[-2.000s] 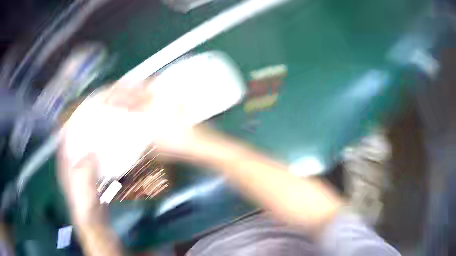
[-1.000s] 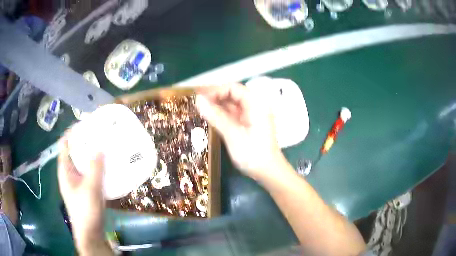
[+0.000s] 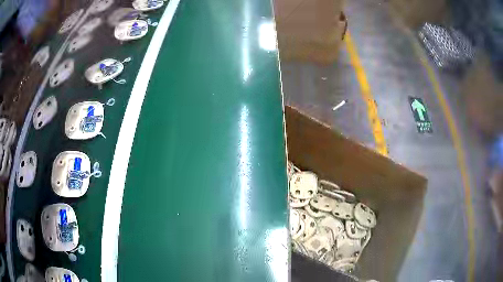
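Neither of my hands is in view. A deep brown carton [image 3: 375, 176] stands on the floor beside the bench, right of centre. White plastic covers [image 3: 331, 212] with round holes lie loose and jumbled inside it. A dark edge crosses the carton's lower front. White housings with blue-and-white circuit boards [image 3: 70, 174] lie in a row beyond the white strip, with small round discs on wires beside them.
The green bench [image 3: 187, 137] ends in a straight edge beside the carton. A white strip [image 3: 118, 165] divides it. Plain white covers [image 3: 26, 169] lie far left. Another brown carton [image 3: 309, 27] stands behind. Yellow lines and a green arrow sign [image 3: 420, 114] mark the floor.
The view has swung right to the bench edge and floor carton. Both hands, the parts box, the held white cover and the screwdriver have left the picture.
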